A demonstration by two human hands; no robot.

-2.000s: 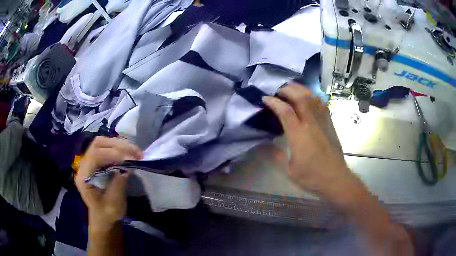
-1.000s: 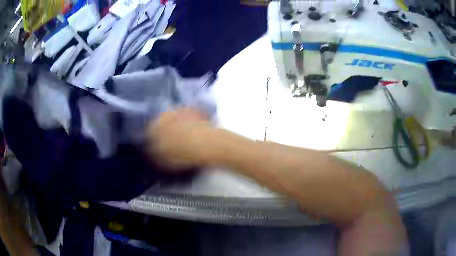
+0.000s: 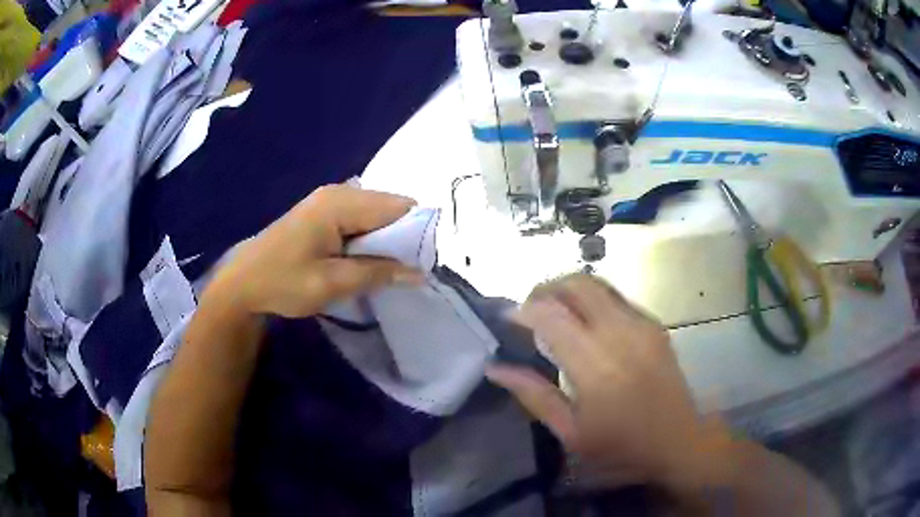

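Observation:
My left hand (image 3: 321,254) grips a pale grey-white piece (image 3: 429,348) of the navy garment between thumb and fingers, left of the needle area. My right hand (image 3: 605,374) is at the right edge of the same work, pinching its dark edge strip; its fingers are slightly blurred. The navy garment (image 3: 303,404) hangs below both hands and over the table's front edge. The white sewing machine (image 3: 646,111) with blue stripe stands behind. Its presser foot area (image 3: 535,217) holds no visible cloth.
Scissors (image 3: 769,283) with green and yellow handles lie right of the needle. A dark scrap (image 3: 656,202) lies against the machine base. Pale pieces (image 3: 106,192) are piled at left, beside a large dark navy cloth (image 3: 293,111). A small brownish item (image 3: 855,278) lies at right.
The view has shifted. The pale heap in front has gone from beside the needle, and navy cloth now lies there. Both hands now hold the pale piece up near the machine.

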